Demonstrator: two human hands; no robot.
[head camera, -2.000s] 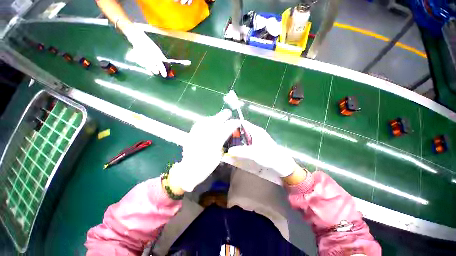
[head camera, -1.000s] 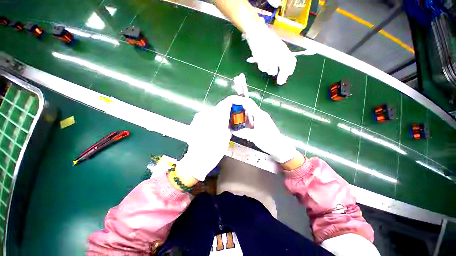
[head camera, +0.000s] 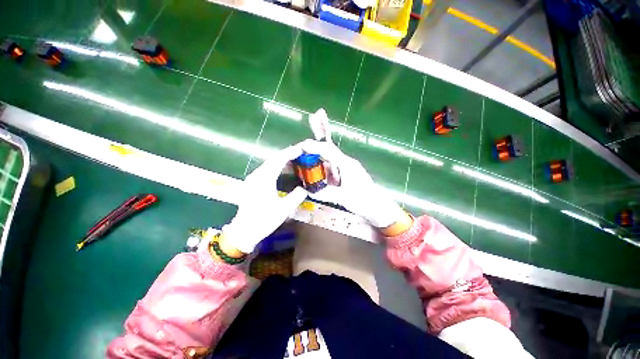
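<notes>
A small wound block with an orange-copper winding and blue ends is held above the near rail. My left hand, in a white glove, grips it from the left side. My right hand, also in a white glove, is against its right side, with fingers around it. A pale stick with a rounded end juts up from my right hand, away from me. The inner fingertips are partly hidden.
Wound blocks sit spaced along the green conveyor, at far left and at right. A red and black knife lies on the green bench. Blue and yellow bins stand across the belt. A divided tray is at the left edge.
The other person's gloved hand has left the view. The held block has turned slightly, and my fingers have shifted around it. The view has shifted, and belt blocks appear further left.
</notes>
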